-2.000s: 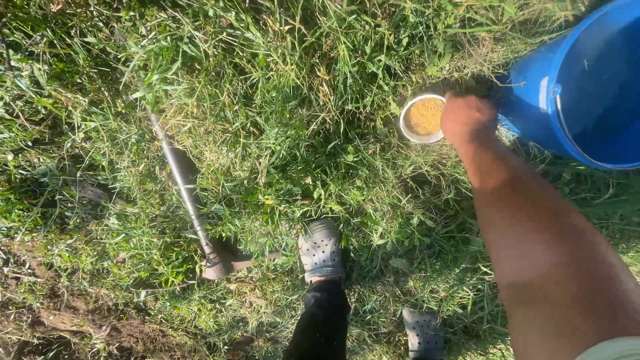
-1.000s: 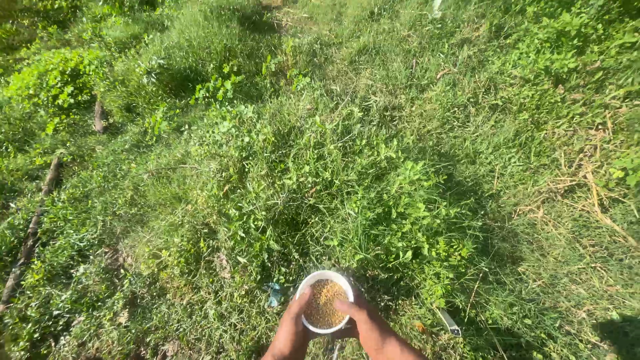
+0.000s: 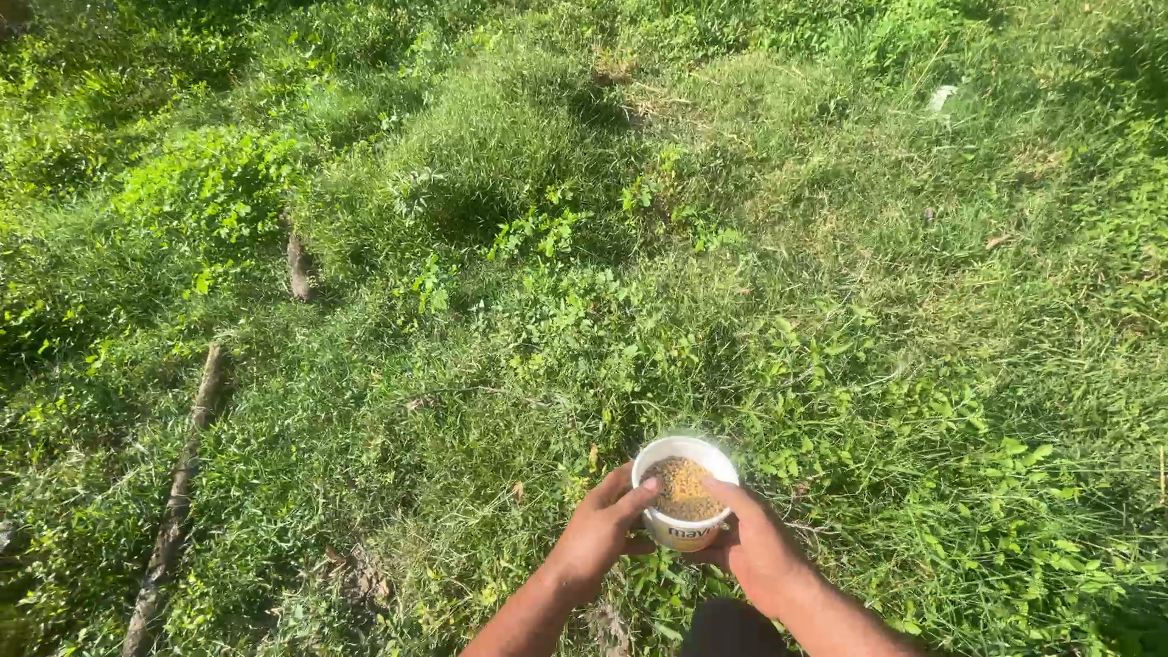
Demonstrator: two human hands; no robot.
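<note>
A white plastic tub [image 3: 686,538] of yellow and brownish grain [image 3: 686,488] is held upright between both hands, low in the view and right of centre. My left hand [image 3: 598,529] grips its left side, with the thumb over the rim. On the right side my right hand [image 3: 757,543] does the same, its thumb also at the rim. Fingers of both hands pass behind and under the tub, where they are partly hidden. The tub bears printed writing on its front.
Grass and low weeds cover the uneven ground. A long wooden pole [image 3: 178,502] lies at the left, and a short piece of wood [image 3: 297,266] lies beyond its far end. A dark trouser leg [image 3: 730,630] shows at the bottom edge. Something pale [image 3: 941,98] lies in the grass at upper right.
Two seconds ago one hand was at the tub beside a blue bucket; now both hands hold it. The view has swung away from the bucket and the long-handled tool.
</note>
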